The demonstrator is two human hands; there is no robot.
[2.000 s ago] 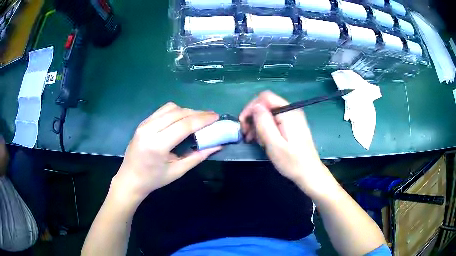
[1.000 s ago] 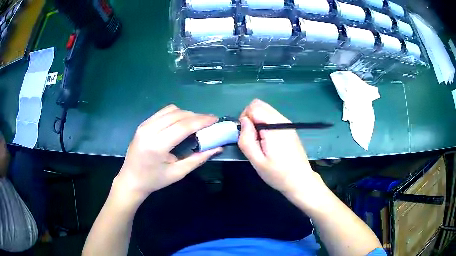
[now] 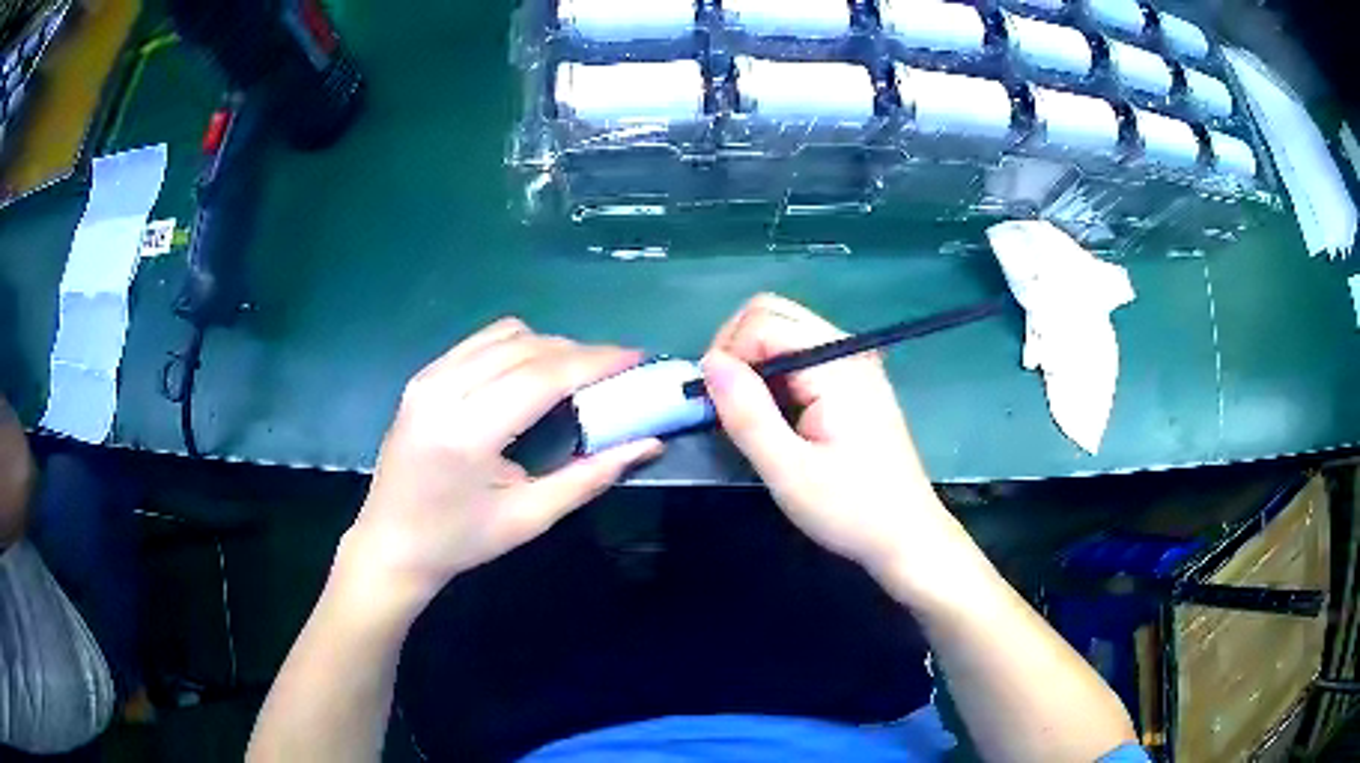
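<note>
A white device housing (image 3: pixel 636 406) with dark ends is held near the bench's front edge. My left hand (image 3: pixel 485 432) grips it at its left end, fingers above and thumb below. My right hand (image 3: pixel 813 432) pinches a thin black spudger (image 3: pixel 880 337) that slants up to the right. The spudger's tip lies at the right part of the housing's white face. My right fingertips are close to the housing's right end; whether they touch it cannot be told.
A clear blister tray (image 3: pixel 656 191) of white units stands at the back. A crumpled wiping cloth (image 3: pixel 1077 336) lies at right, white sheets (image 3: pixel 1295 149) at far right. A black heat gun handle (image 3: pixel 227 224) and a paper strip (image 3: pixel 102 298) are at left. A person's arm shows at the left edge.
The spudger has tilted up to the right again, and its tip has moved left onto the housing's white face. My right hand has shifted slightly. My left hand has hardly moved.
</note>
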